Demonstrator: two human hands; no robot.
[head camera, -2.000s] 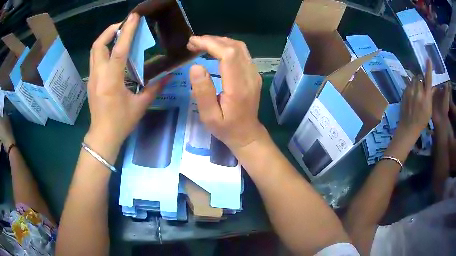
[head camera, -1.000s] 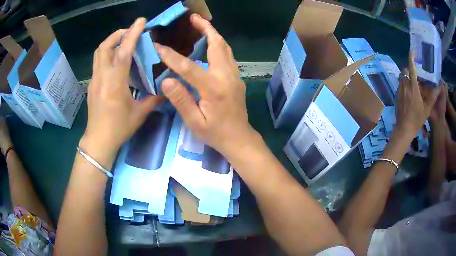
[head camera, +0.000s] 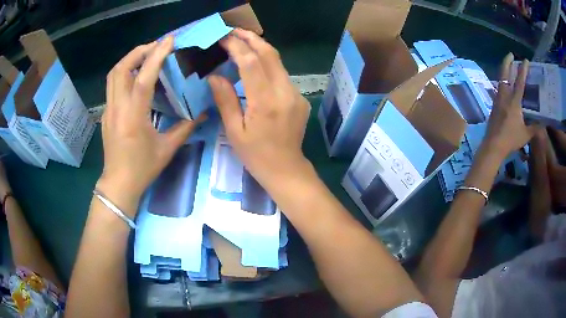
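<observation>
A light blue folding carton is held up between both hands above the blanks, its open end facing me with a dark inside. Blue flaps stand partly folded over the opening, and a brown flap shows at its upper right. My left hand grips the carton's left side. My right hand is at its right side, fingertips on the upper blue flap and thumb near the opening. A stack of flat carton blanks lies below, with a dark cylinder printed on them. The carton's far side is hidden.
Two open erected cartons stand to the right, and more open cartons stand at the left. A neighbour's hand is over a fanned pile of blanks. Another person's arm is at the left edge. A pale ledge runs behind.
The blue flaps have been folded further inward over the carton's opening. My right hand has shifted around the opening. The neighbour's carton at the right has moved lower and tilted.
</observation>
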